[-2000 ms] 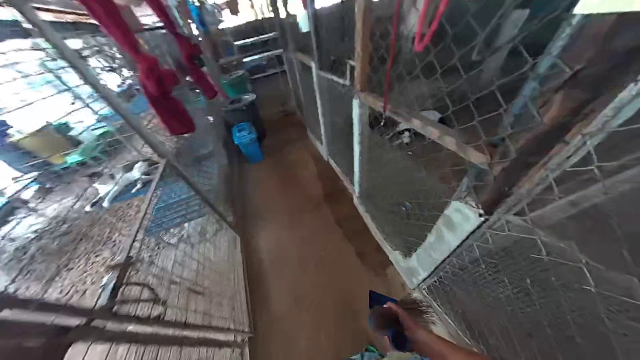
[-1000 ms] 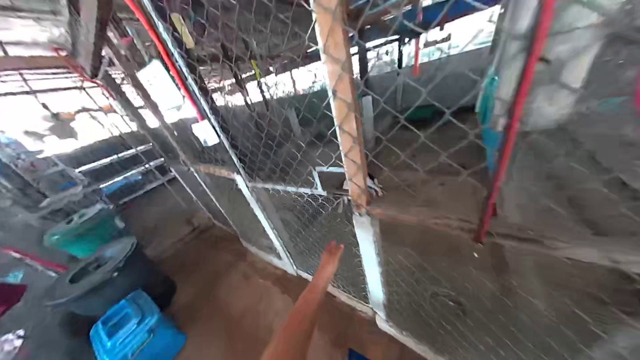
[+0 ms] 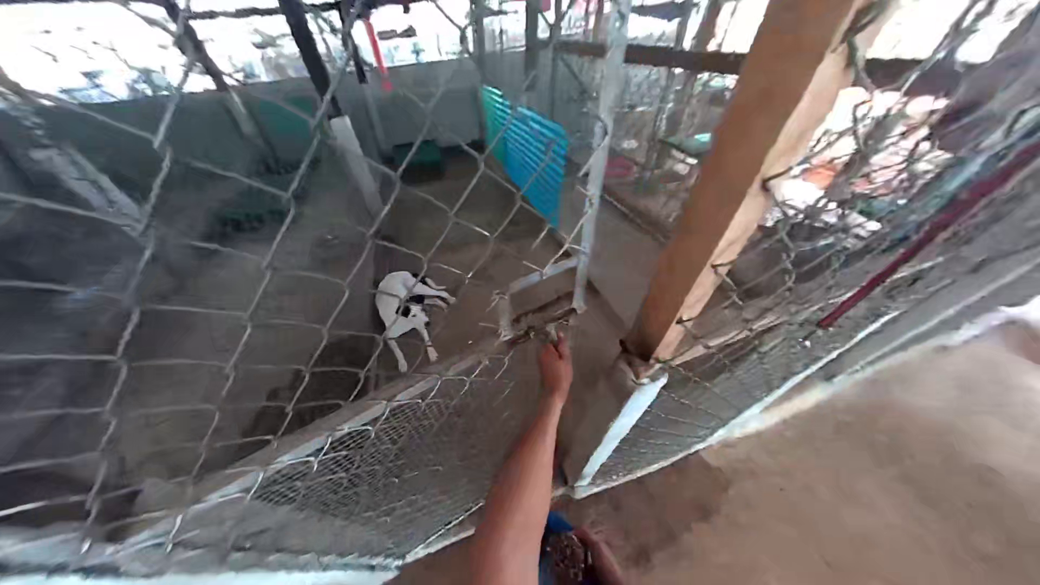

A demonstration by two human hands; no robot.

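My left hand (image 3: 556,361) reaches forward, its fingers closed at the metal latch (image 3: 552,327) on the edge of a chain-link gate (image 3: 357,422). The gate stands ajar, with a gap between its frame and the wooden post (image 3: 707,203). Low at the bottom edge, my right hand (image 3: 600,556) is partly in view, around a blue object (image 3: 557,524) with a brown, speckled mass (image 3: 565,556) beside it; what it is exactly cannot be told. Beyond the mesh, a white dog with black patches (image 3: 402,313) lies on the pen floor.
A white-painted lower post (image 3: 621,431) stands under the wooden one. Deeper in the pen are a blue slatted panel (image 3: 532,158) and a dark green box (image 3: 418,158). A red bar (image 3: 934,231) slants along the mesh on the right. Brown floor (image 3: 812,496) lies outside the fence.
The gate has swung inward, away from the wooden post. My left hand, reaching toward it a second ago, is now at its latch. The view has turned right and closer to the pen.
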